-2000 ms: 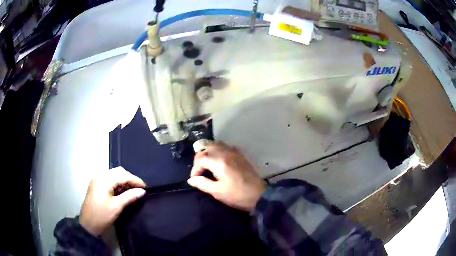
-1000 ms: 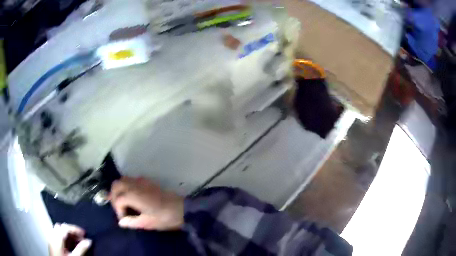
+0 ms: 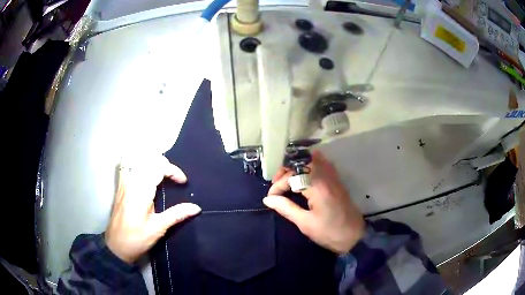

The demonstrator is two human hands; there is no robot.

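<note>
A dark garment panel (image 3: 201,138) lies flat on the machine table under the needle area. A patch pocket (image 3: 237,245) with a pointed bottom lies on it, with a pale stitched line along its top. More pale stitching runs down the panel's left side. My left hand (image 3: 144,210) rests on the panel's left edge, thumb at the stitched line's left end, fingers apart. My right hand (image 3: 322,207) is beside the low tension knob (image 3: 299,182), thumb and finger at the line's right end; whether it pinches the cloth is unclear. The presser foot (image 3: 251,162) is above the panel.
The cream JUKI machine (image 3: 403,75) fills the upper right. A white box with a yellow label (image 3: 450,38) and a control panel (image 3: 496,24) are on top. Black cloth (image 3: 23,150) lies at the far left, and a dark bundle (image 3: 501,190) at the right.
The view swung right, then came back closer over the work. The panel now lies spread with the pocket and pale stitching visible. My left thumb and fingers are wider apart.
</note>
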